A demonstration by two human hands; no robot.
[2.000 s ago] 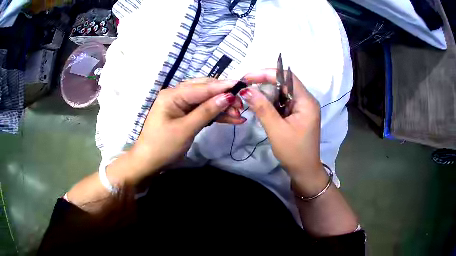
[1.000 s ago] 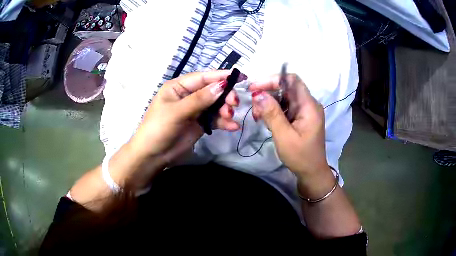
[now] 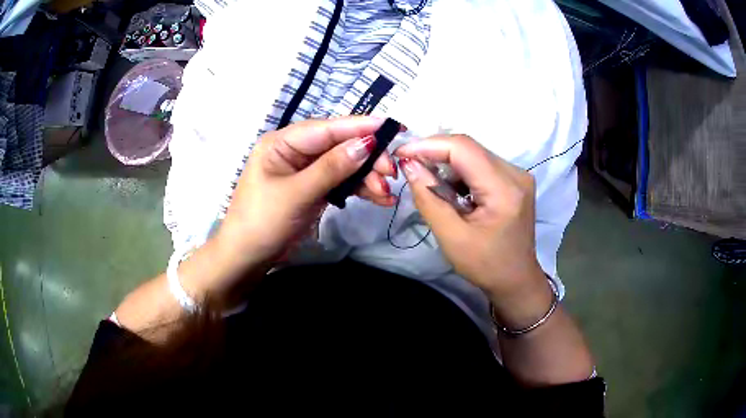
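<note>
My left hand pinches a short black strip between thumb and fingers, its upper end pointing up and right. My right hand is close beside it, thumb and index fingertip together near the strip; a needle between them cannot be made out. The snips lie in my right palm, mostly hidden by the fingers. Dark thread loops below the fingertips over the white cloth. The striped garment with black trim and a black label lies beyond my hands.
A pinkish round tub stands left of my lap, with a box of spools beyond it. A grey-brown bin with a blue edge stands at the right. A checked cloth hangs at the far left. The floor is green.
My right hand has turned, so the snips' blades no longer point up and are largely covered. The black strip now shows more of its length in my left hand. The thread loop has shifted slightly.
</note>
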